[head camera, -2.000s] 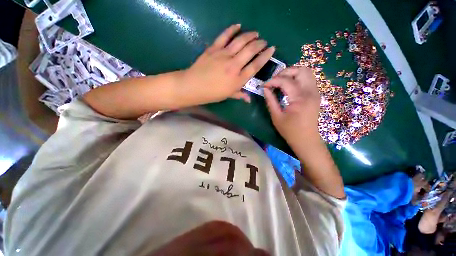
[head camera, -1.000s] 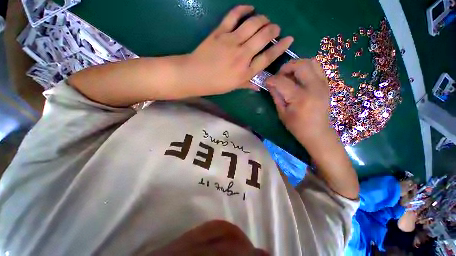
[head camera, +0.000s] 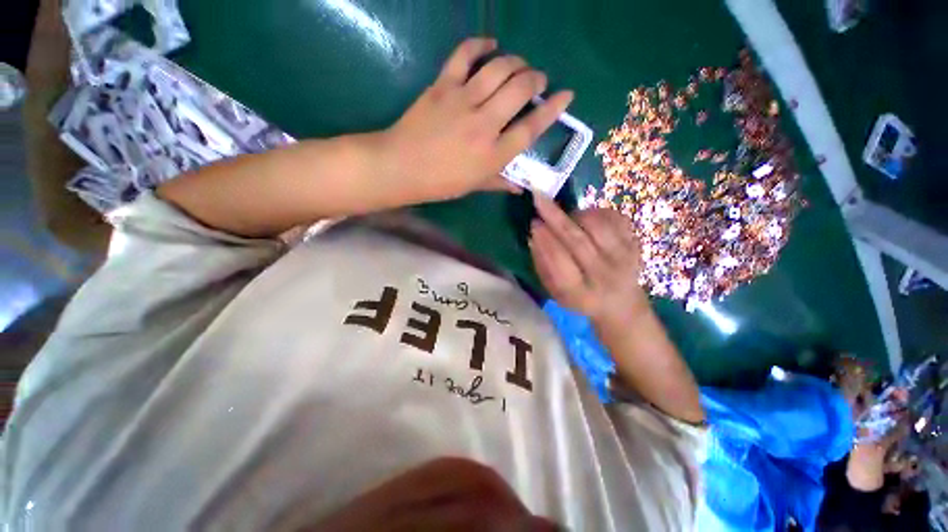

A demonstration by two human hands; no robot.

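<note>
My left hand is over the green bench and holds a white plastic housing by its left side, its fingers covering part of it. The housing's rectangular window and solid band show to the right of the fingers. My right hand is just below the housing, a fingertip at the band's lower edge. Whether a small part is between its fingers cannot be told. A glittering heap of small coppery parts lies on the bench to the right of both hands.
A jumbled pile of white housings lies at the left, beside my left forearm. A pale grey strip curves down the right side. Beyond it is a part-assembled white unit with blue. Another person's blue clothing and hands are at lower right.
My right hand has drawn down off the housing, so more of its window and band shows. My left hand still holds the housing. The units beyond the strip have shifted in view.
</note>
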